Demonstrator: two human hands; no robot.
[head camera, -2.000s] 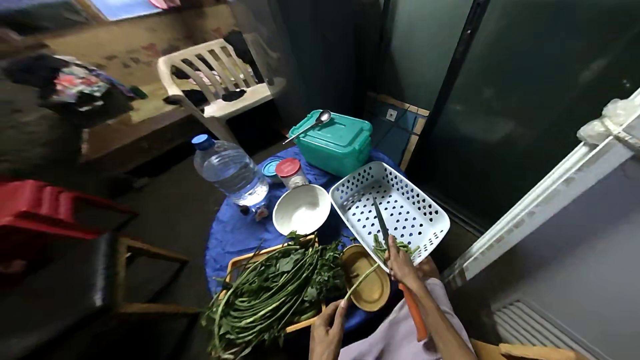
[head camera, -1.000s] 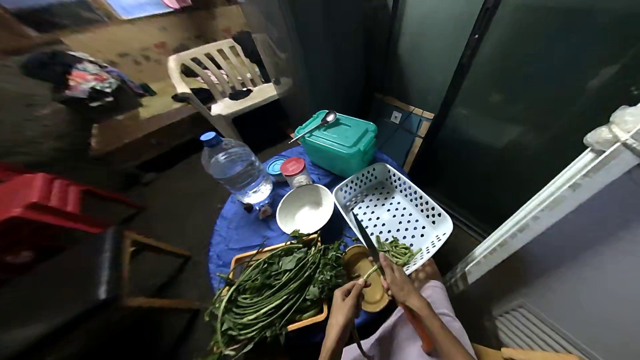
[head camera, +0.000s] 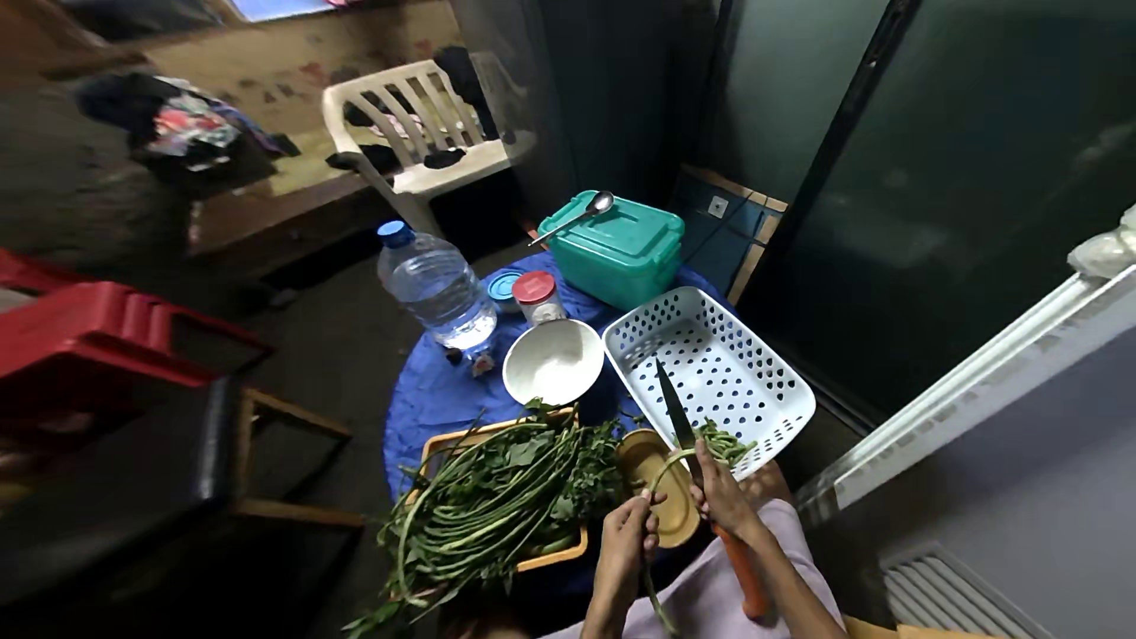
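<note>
My left hand (head camera: 628, 541) grips a long green stem (head camera: 658, 603), whose upper end bends over to my right hand (head camera: 723, 497). That hand is closed around a knife (head camera: 676, 404) near the blade's base, with the dark blade pointing up over the basket and the orange handle below the hand. Cut green pieces (head camera: 723, 444) lie in the near corner of the white perforated basket (head camera: 799, 399). A yellow-brown oval dish (head camera: 679, 519) is beneath the hands. To the left, leafy long-stemmed greens (head camera: 497, 506) overflow an orange tray (head camera: 559, 555).
On the blue-covered table (head camera: 417, 382) stand a white bowl (head camera: 552, 362), a red-lidded jar (head camera: 537, 297), a large water bottle (head camera: 439, 288) and a green lidded box (head camera: 612, 248) with a spoon (head camera: 577, 217) on top. A plastic chair (head camera: 426, 133) is behind; a red one (head camera: 98, 328) is left.
My left hand and the stem have shifted relative to the knife, and the stem now bends over at the right hand. More cut pieces show in the basket than two seconds ago.
</note>
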